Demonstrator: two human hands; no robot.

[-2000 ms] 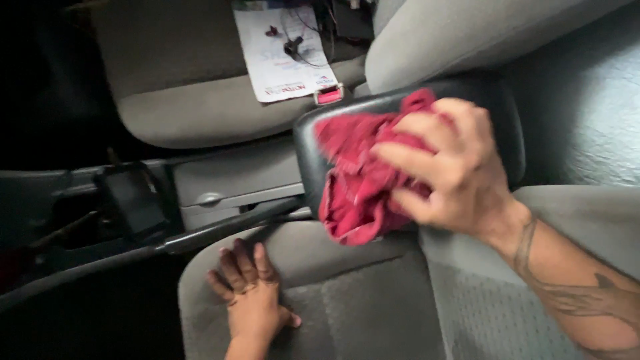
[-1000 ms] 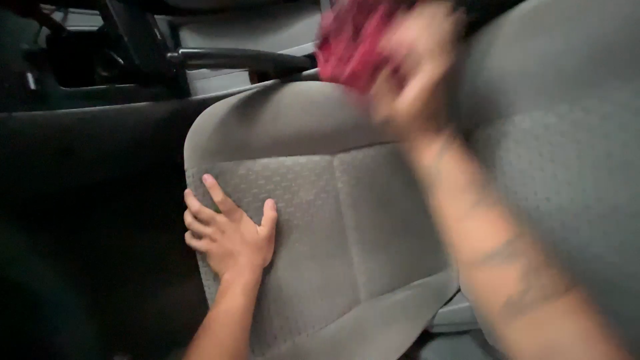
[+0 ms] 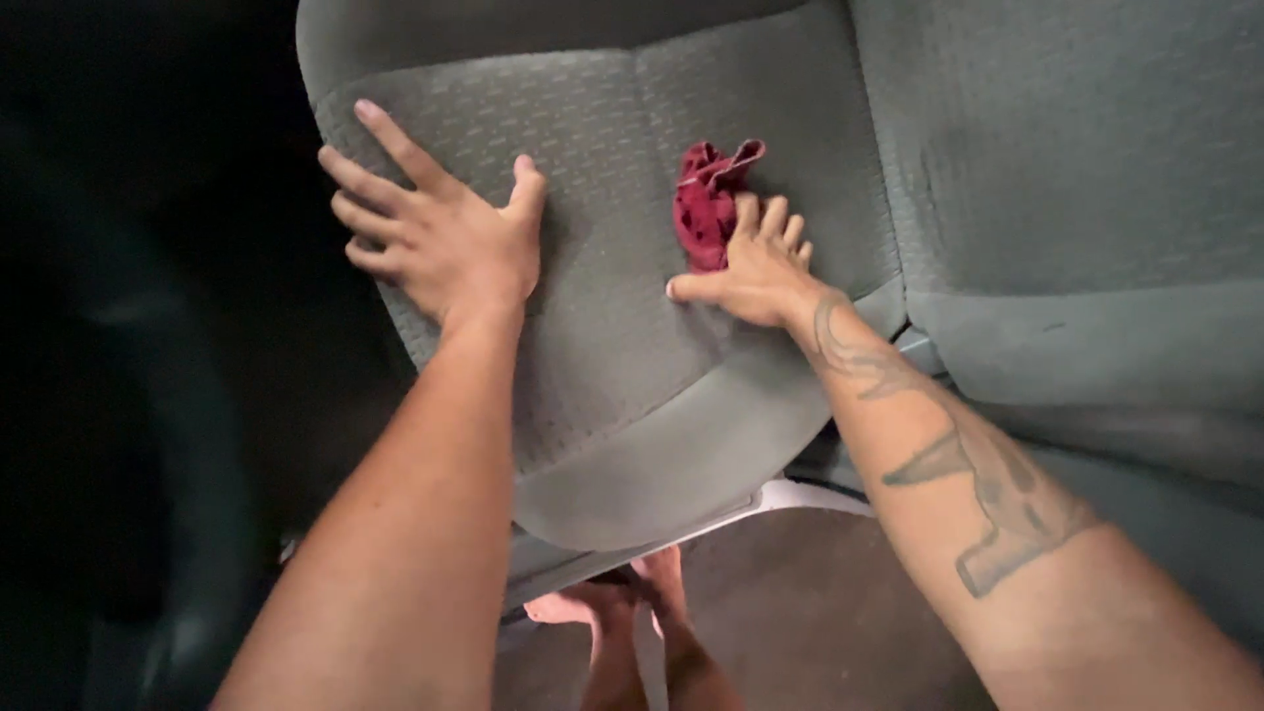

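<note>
My left hand rests spread on the front part of a grey fabric car seat cushion, its fingers apart and nothing in them. To its right, a crumpled red cloth lies on the same cushion. My right hand is on the cloth's near right side, fingers over its edge and thumb stretched out to the left on the fabric. Part of the cloth is hidden beneath the palm and fingers.
The seat backrest rises at the right. Below the cushion run the door sill and the ground, where my bare feet stand. A dark steering wheel shows dimly at the left.
My right hand and the red cloth have come from the centre console armrest down onto the seat cushion. My left hand stays on the cushion's front part. The view has shifted toward the door sill.
</note>
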